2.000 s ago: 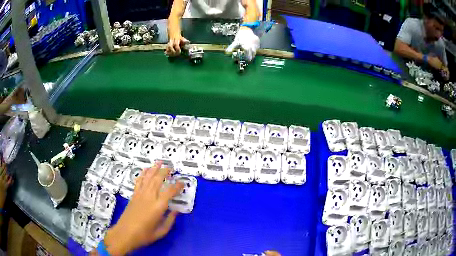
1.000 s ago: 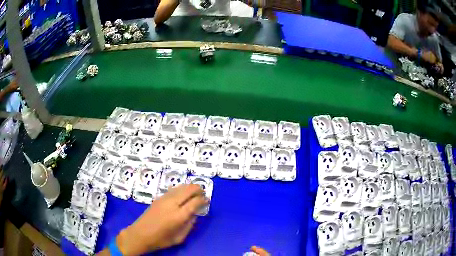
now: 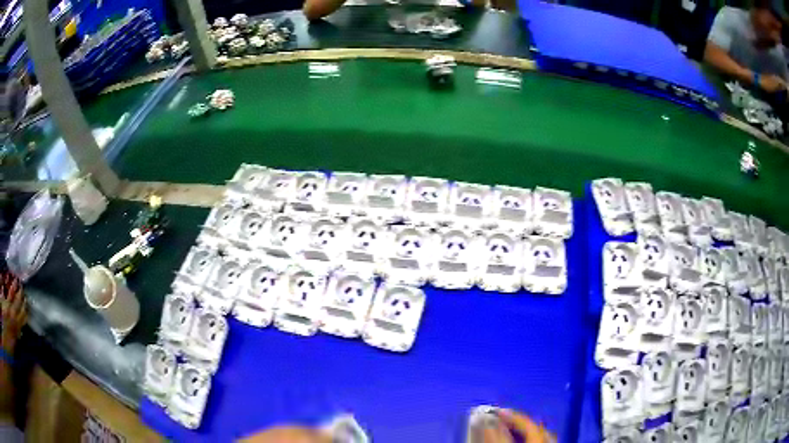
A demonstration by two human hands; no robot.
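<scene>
White socket-like housings (image 3: pixel 394 317) lie face up in close rows on a blue corrugated sheet (image 3: pixel 329 381). The third row ends in a slightly tilted housing. My left hand (image 3: pixel 281 434) is blurred and mostly cut off by the bottom edge, with part of a white housing (image 3: pixel 348 429) at its fingertips. My right hand (image 3: pixel 526 427) is also cut off by the bottom edge; its fingers hold another white housing (image 3: pixel 487 424).
A second blue sheet (image 3: pixel 583 372) on the right bears more housings. A green conveyor (image 3: pixel 346 121) beyond carries small subassemblies (image 3: pixel 439 67). At left are a dark bench, a white pot (image 3: pixel 117 303), a clear bag (image 3: pixel 35 234) and a carton (image 3: pixel 69 407). Other workers are partly visible.
My left hand has set a housing at the third row's end, let it go and drawn back to the bottom edge. My right hand shows more, with a housing. The view has shifted.
</scene>
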